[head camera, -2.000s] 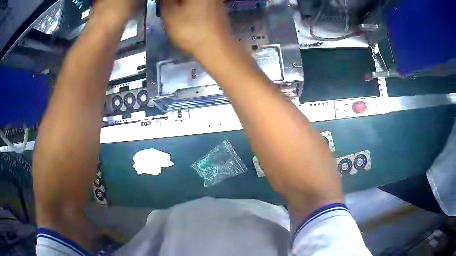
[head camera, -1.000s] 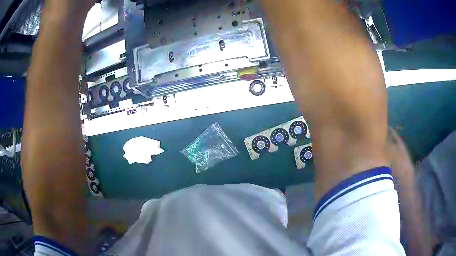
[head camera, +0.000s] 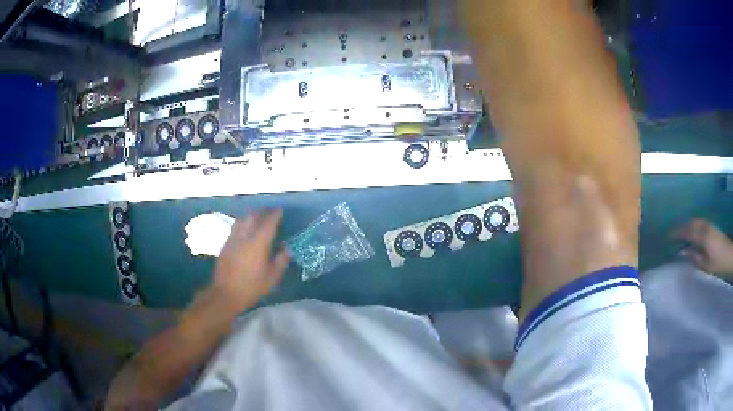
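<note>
My left hand [head camera: 249, 255] is low over the green mat, fingers spread, between the white wiping tissue [head camera: 208, 233] and the clear bag [head camera: 331, 246] with green bits. Its fingertips are near the tissue's right edge; I see nothing held in it, and whether it touches the tissue or bag is unclear. My right forearm reaches up at the right and out past the top edge; my right hand is out of the picture.
The silver fixture plate [head camera: 345, 87] stands behind the white conveyor rail [head camera: 321, 172], which bears a single round part [head camera: 415, 155]. Panels of round parts lie on the mat at right [head camera: 453, 232] and left [head camera: 124, 253]. Another person's hand [head camera: 707, 246] is at the right edge.
My left hand has come down from beyond the top edge to the mat beside the tissue. My right arm stays raised. The neighbouring person's hand now shows at the right.
</note>
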